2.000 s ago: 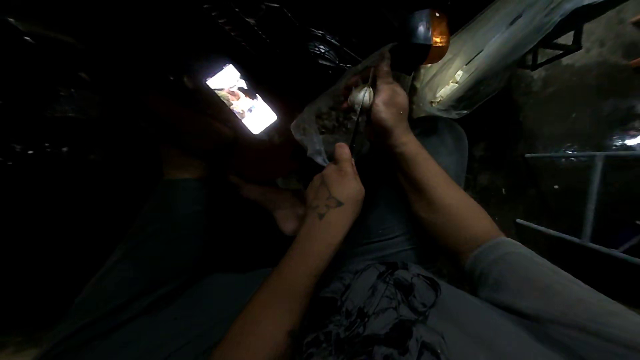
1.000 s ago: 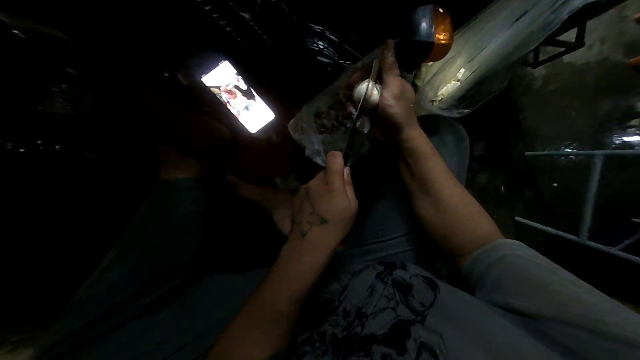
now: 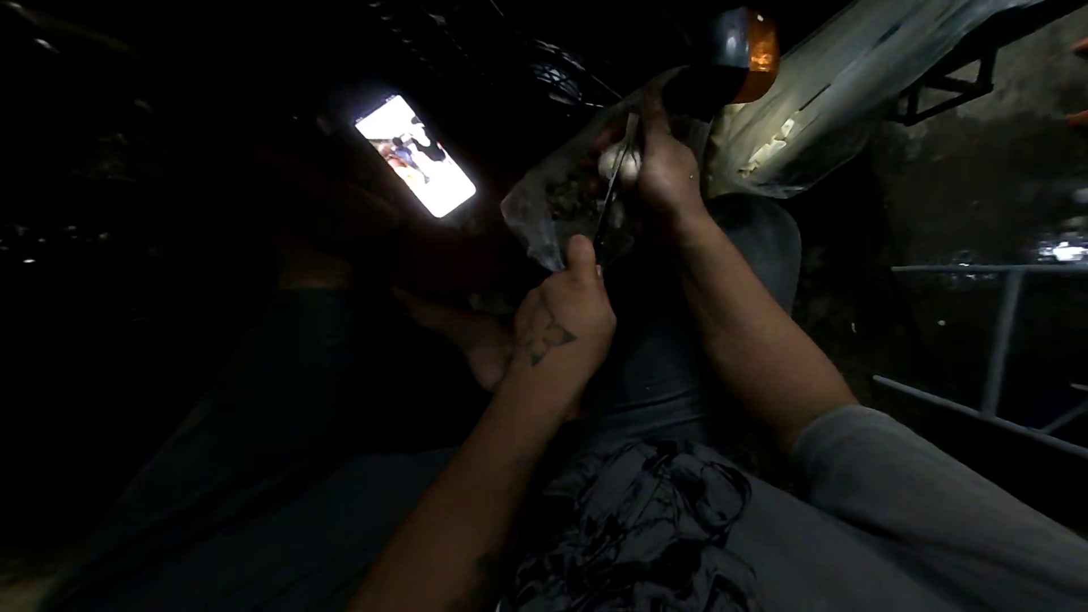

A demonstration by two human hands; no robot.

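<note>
My left hand (image 3: pixel 565 319) is closed around the handle of a knife (image 3: pixel 609 200), thumb up along it. The thin blade points up and crosses a round, whitish bulb (image 3: pixel 621 164), possibly garlic or onion. My right hand (image 3: pixel 671 174) holds this bulb between its fingers, palm side partly showing. Beneath and left of the bulb lies a clear plastic bag (image 3: pixel 531 208) with small dark and pale bits in it. Deep shadow hides the fingertips of my right hand and whether the blade has cut into the bulb.
A phone with a lit screen (image 3: pixel 416 157) lies left of the bag. Above my right hand is an amber lamp (image 3: pixel 759 55), beside a large plastic-covered object (image 3: pixel 816 110). Pale metal bars (image 3: pixel 1007 340) stand at the right. A bare foot (image 3: pixel 467 336) shows beside my left hand.
My left hand and the knife have shifted slightly across the bulb, which my right hand still holds. The picture on the phone screen has changed.
</note>
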